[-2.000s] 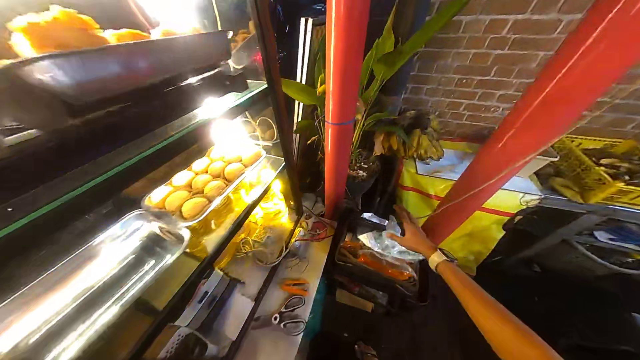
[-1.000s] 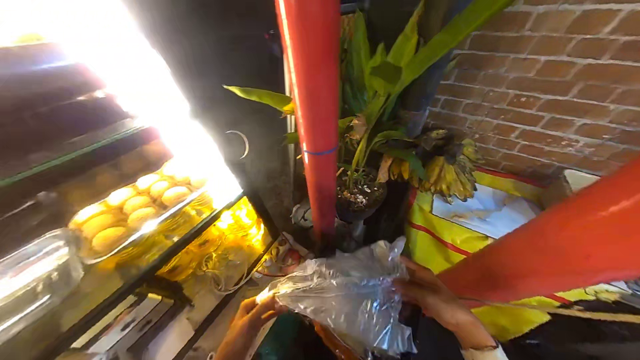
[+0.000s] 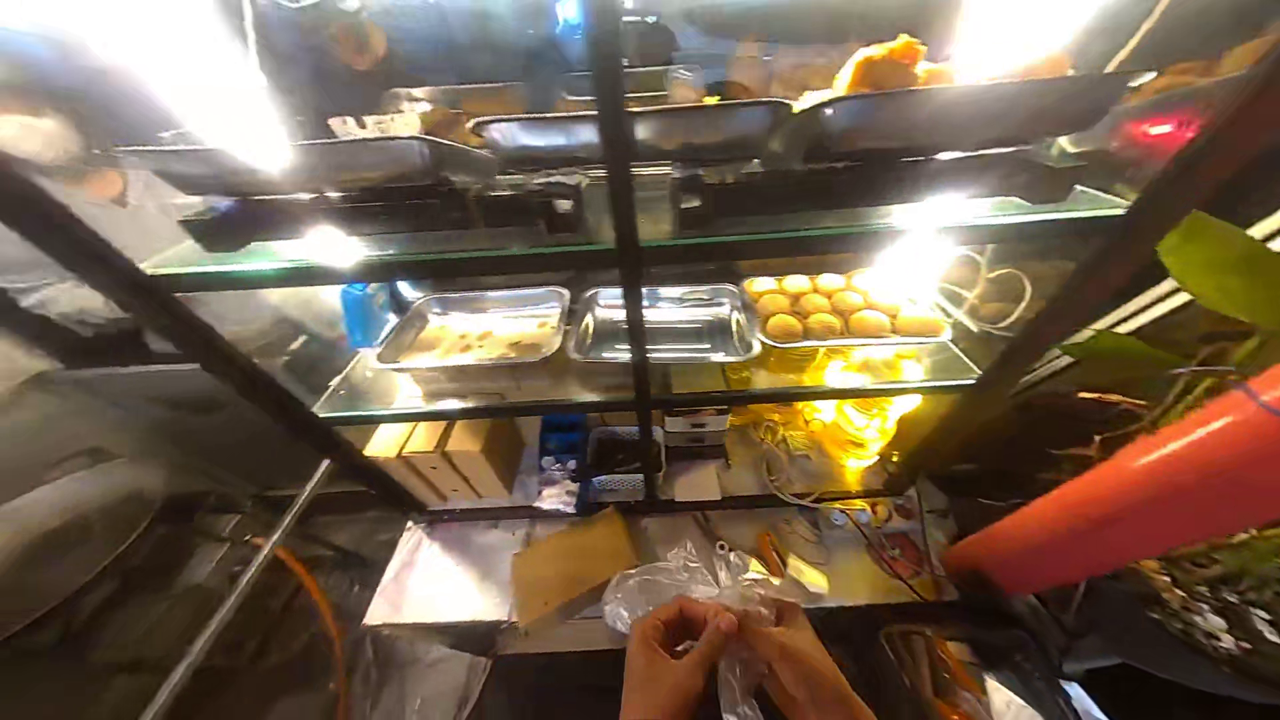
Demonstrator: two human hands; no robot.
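Observation:
A clear plastic bag [image 3: 650, 590] is gathered between both hands at the bottom centre. My left hand [image 3: 672, 655] pinches it with thumb and forefinger. Close beside it, my right hand [image 3: 800, 660] grips the bunched plastic from the other side; part of the bag hangs down between them. Just beyond the hands are a brown cardboard piece [image 3: 575, 565] and a white sheet [image 3: 445, 572] on the low ledge. Behind stands a glass display case, where round golden food balls [image 3: 822, 325] fill a metal tray beside an empty metal tray [image 3: 690, 325].
A red pole [image 3: 1130, 490] slants in at the right, near a potted plant [image 3: 1215, 285]. The case's dark frame [image 3: 620, 200] rises ahead. Cardboard boxes [image 3: 480, 457] and cables [image 3: 775, 470] lie on its lower shelf. An orange hose [image 3: 318, 600] runs at the left.
The view has swung left to face the display case. Both hands hold the plastic bag, now bunched up; one second ago it was spread wider between them.

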